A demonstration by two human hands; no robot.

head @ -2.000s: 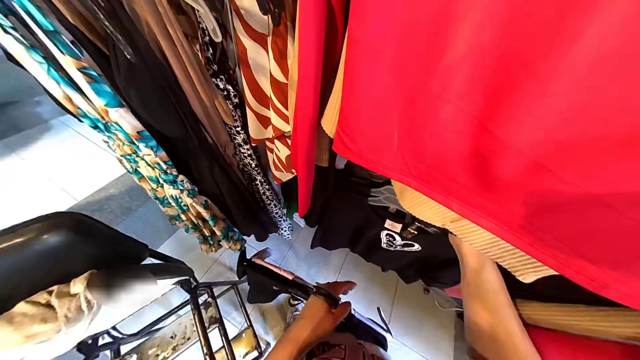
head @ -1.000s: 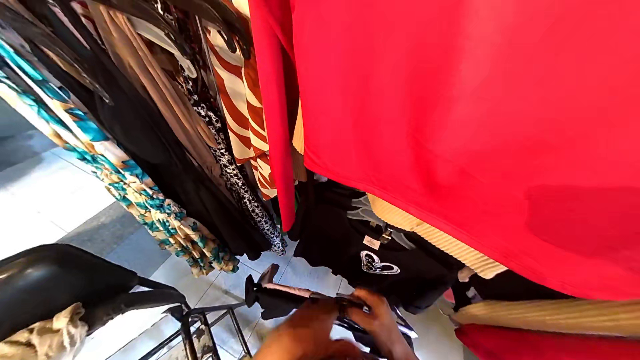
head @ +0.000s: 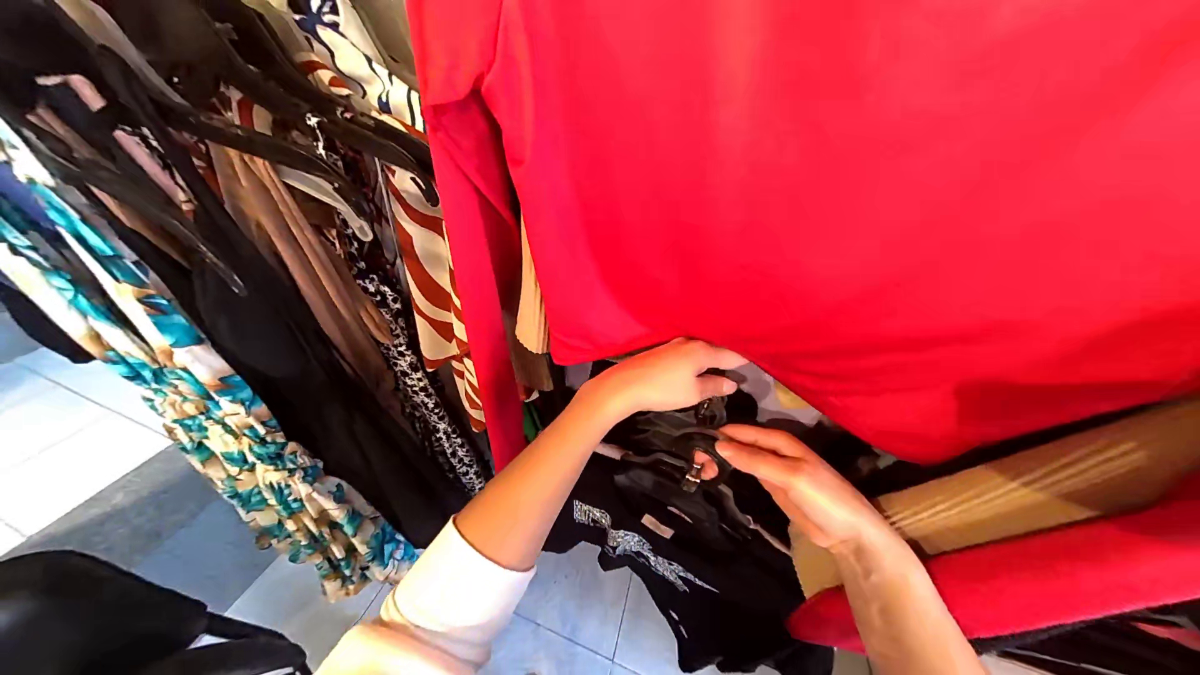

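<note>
My left hand [head: 670, 375] reaches under the hem of a red long-sleeved top [head: 797, 206], its fingers by dark hangers [head: 675, 441] on a lower row. What those fingers hold cannot be told. Just below and right, my right hand [head: 797, 473] has its fingertips at the same hangers; its grip is unclear. From them hangs a black garment [head: 694, 581] with a silvery glittering design and a small tag. The hanging rail is hidden behind the red top.
Patterned and plain garments hang at left, among them a teal and cream ruffled one [head: 253, 469] and a black one [head: 291, 375]. A black chair [head: 103, 619] stands at lower left on the tiled floor [head: 572, 600]. Tan and red garments flank my right forearm.
Both hands have moved up to the lower hangers. The dark item on a hanger seen at my hands earlier is no longer distinct. The view has shifted.
</note>
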